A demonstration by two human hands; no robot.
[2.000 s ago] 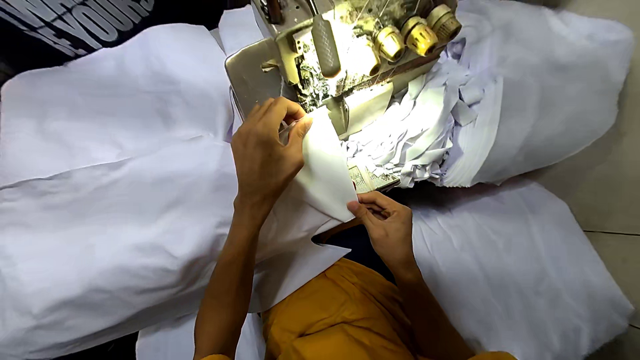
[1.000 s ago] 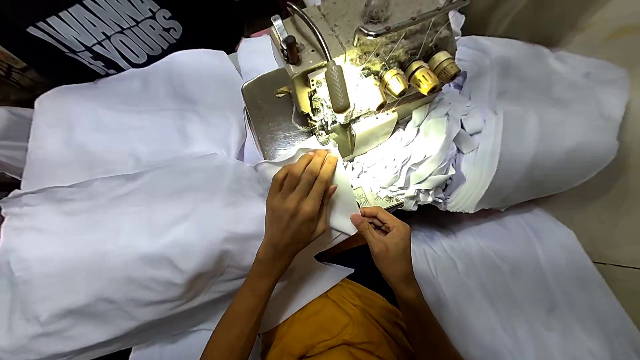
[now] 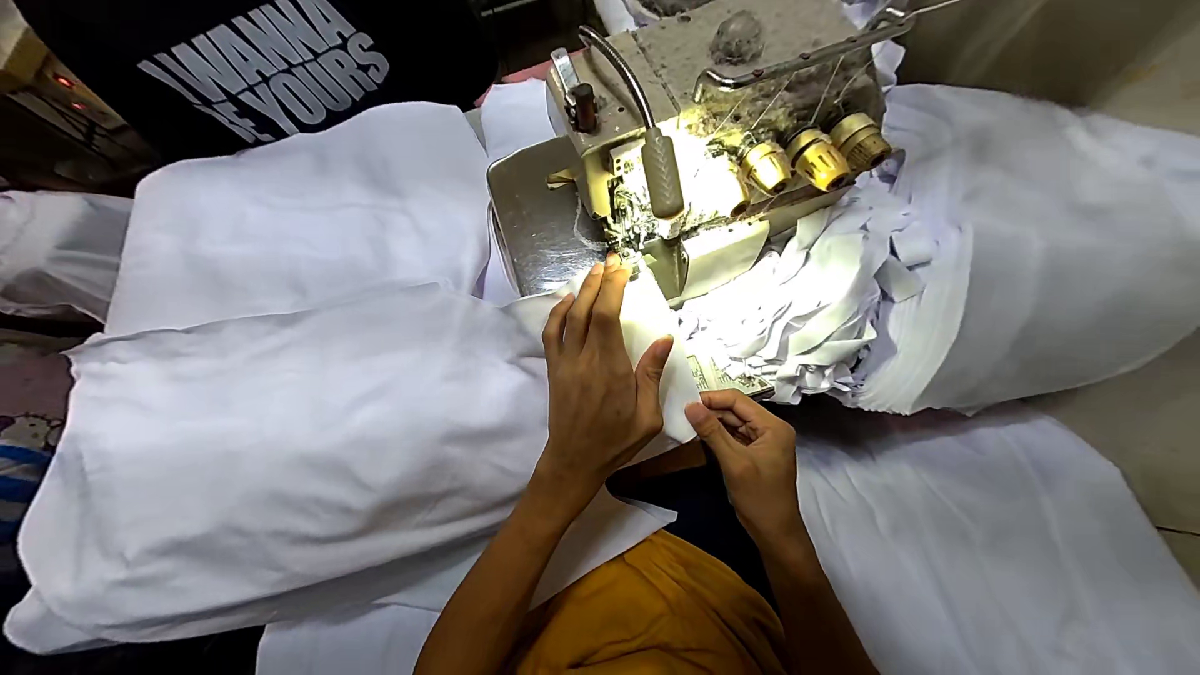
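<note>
An overlock sewing machine (image 3: pixel 741 56) stands at the top centre, its lamp lighting the needle area. My left hand (image 3: pixel 605 384) lies flat on a piece of white fabric (image 3: pixel 652 309), fingers spread slightly and fingertips close to the presser foot. The thumb points to the upper right. Near the fabric's lower right corner, my right hand (image 3: pixel 750 441) pinches its edge between thumb and fingertips. The needle and the fabric's far edge are hard to make out in the glare and behind my fingertips.
Large white fabric panels (image 3: pixel 309 450) cover the left side. White fabric scraps (image 3: pixel 806 300) are heaped right of the needle area, beside a stack of white cloth (image 3: pixel 1059 244). More white fabric (image 3: pixel 966 525) hangs at lower right. A black printed cloth (image 3: pixel 253 56) lies at upper left.
My left hand, earlier pinching the fabric's upper edge with curled fingers, has flattened onto it. My right hand keeps its pinch at the corner. The view has shifted somewhat.
</note>
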